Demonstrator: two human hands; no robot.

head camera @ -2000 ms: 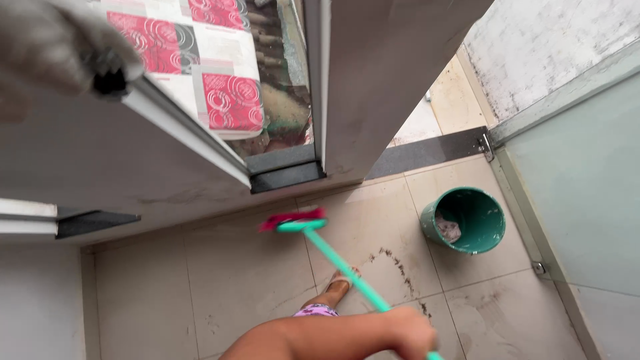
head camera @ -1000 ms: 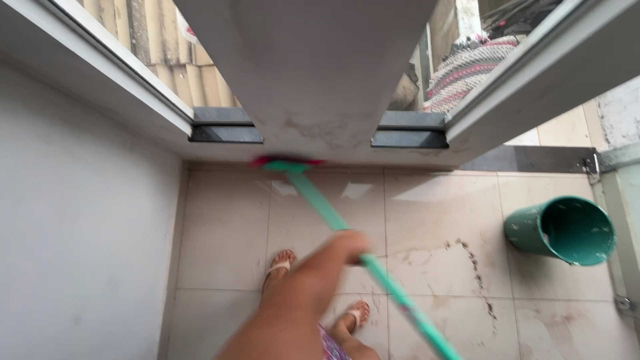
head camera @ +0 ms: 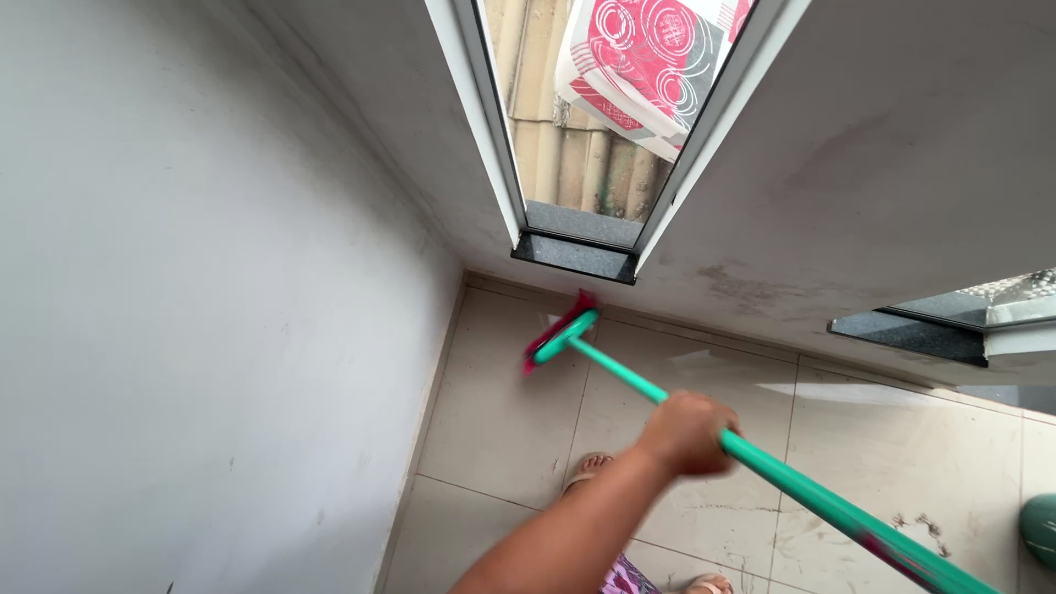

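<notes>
My left hand (head camera: 691, 434) is closed around the green handle (head camera: 825, 487) of a push broom, with the forearm coming up from the bottom edge. The handle runs from the lower right corner to the green broom head (head camera: 566, 337) with dark pink bristles, which is at the tiled floor (head camera: 511, 412) by the wall's foot, below a narrow window. The bristles are slightly blurred. My right hand is out of view, and so is the handle's upper end.
A white wall (head camera: 247, 330) stands at the left. Dark stone sills (head camera: 575, 257) jut out above the floor. A green bucket (head camera: 1041, 528) is cut off at the right edge. Dark dirt marks (head camera: 924, 528) lie on the tiles. Sandalled feet (head camera: 591, 466) stand below the broom.
The broom head has moved left along the wall's foot toward the corner, with my left hand still on the handle. The view has swung left, with the bucket now at the edge.
</notes>
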